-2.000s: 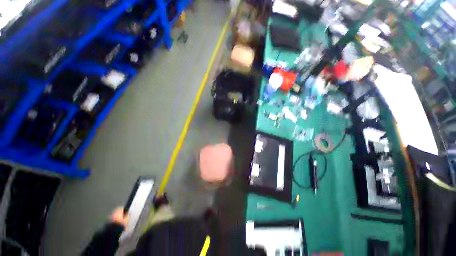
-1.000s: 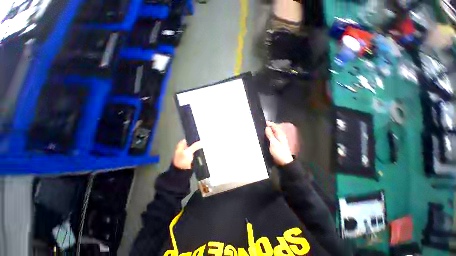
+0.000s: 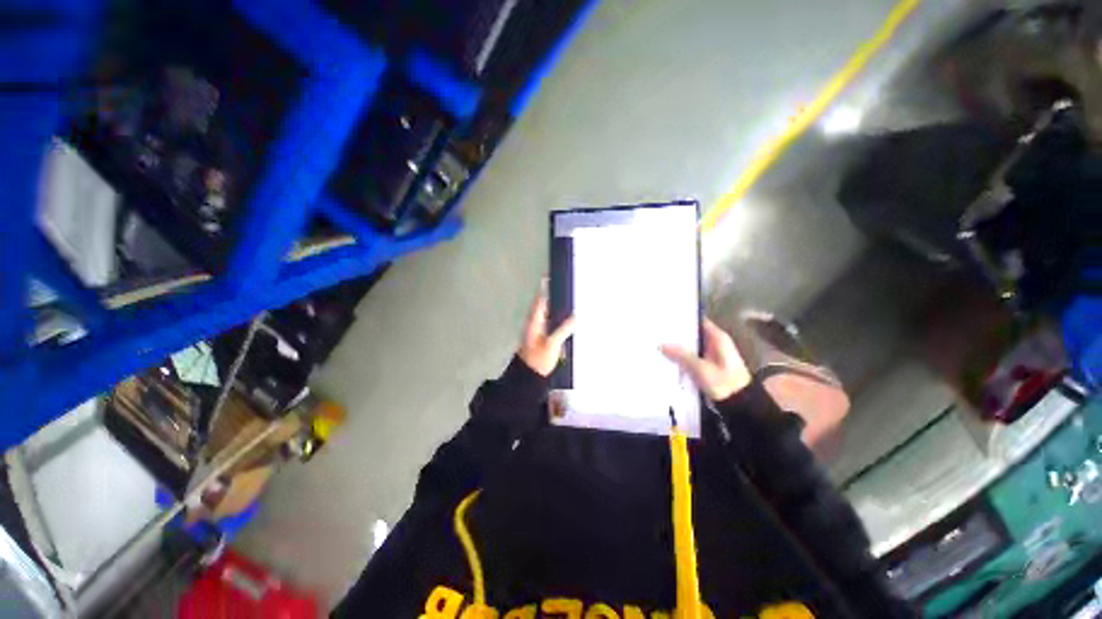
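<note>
An LCD panel with a bright white back and dark edges is held upright in front of my body, near the middle of the view. A small copper-coloured patch shows at its lower left corner. My left hand grips its left edge, thumb on the face. My right hand grips its right edge, thumb on the white face. Most of the fingers are hidden behind the panel.
A blue metal rack with dark parts fills the left. A pink stool stands close on the right, with a green-matted bench at the lower right. A red object is at the lower left. A yellow line crosses the grey floor.
The view has turned and the bench has shifted to the lower right. Both hands still hold the panel, now more upright and smaller in view. Two seconds ago only my left hand showed on it.
</note>
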